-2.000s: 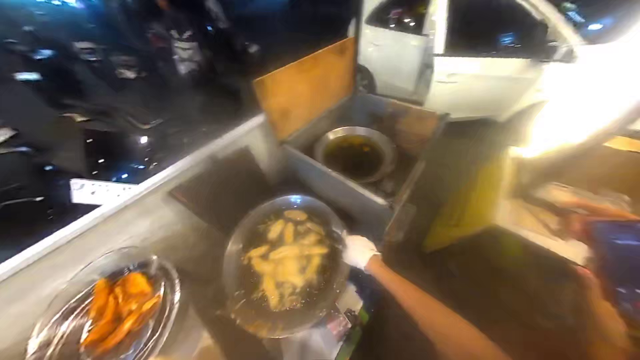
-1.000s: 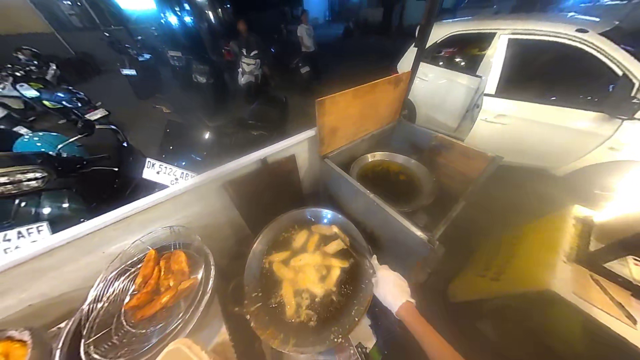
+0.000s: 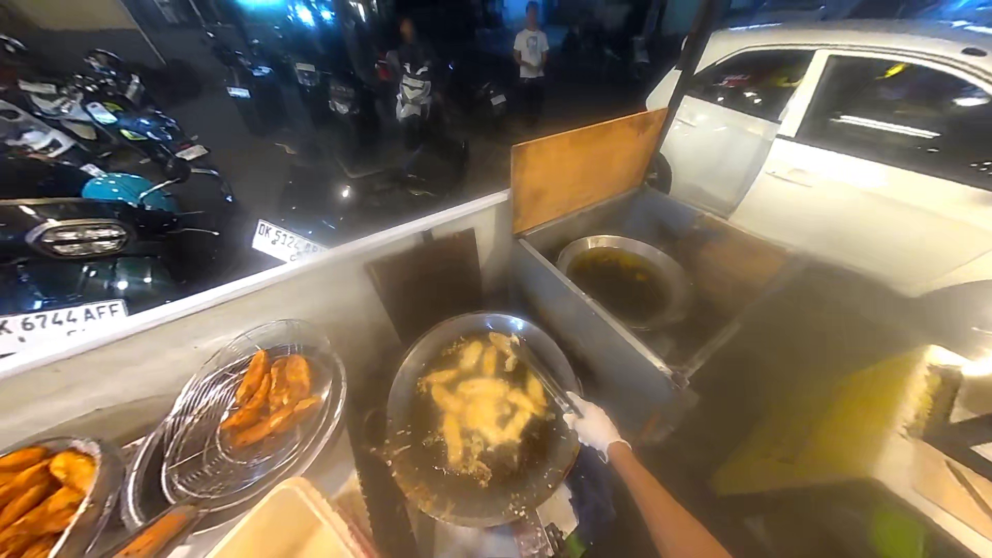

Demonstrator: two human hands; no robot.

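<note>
A wide metal wok (image 3: 403, 473) holds oil with several pale battered pieces (image 3: 484, 403) frying in it. My right hand (image 3: 595, 425), in a white glove, grips metal tongs (image 3: 546, 378) at the wok's right rim; their tips reach the pieces near the upper right. Left of the wok, browned fried pieces (image 3: 271, 395) rest on a round wire rack (image 3: 186, 457) over a metal bowl. More browned pieces (image 3: 46, 488) fill a metal tray (image 3: 108, 480) at the lower left. My left hand is not in view.
A second wok (image 3: 678, 287) with dark oil sits in a metal box (image 3: 604, 322) with a raised wooden board (image 3: 589, 170). A pale container (image 3: 291, 527) is at the bottom. Beyond the stall wall (image 3: 341, 294) are parked motorbikes, two people and a white car (image 3: 868, 186).
The view has swung a good deal, bringing the lower-left tray into sight. Tongs now show plainly in my right hand over the wok; earlier frames do not show them clearly.
</note>
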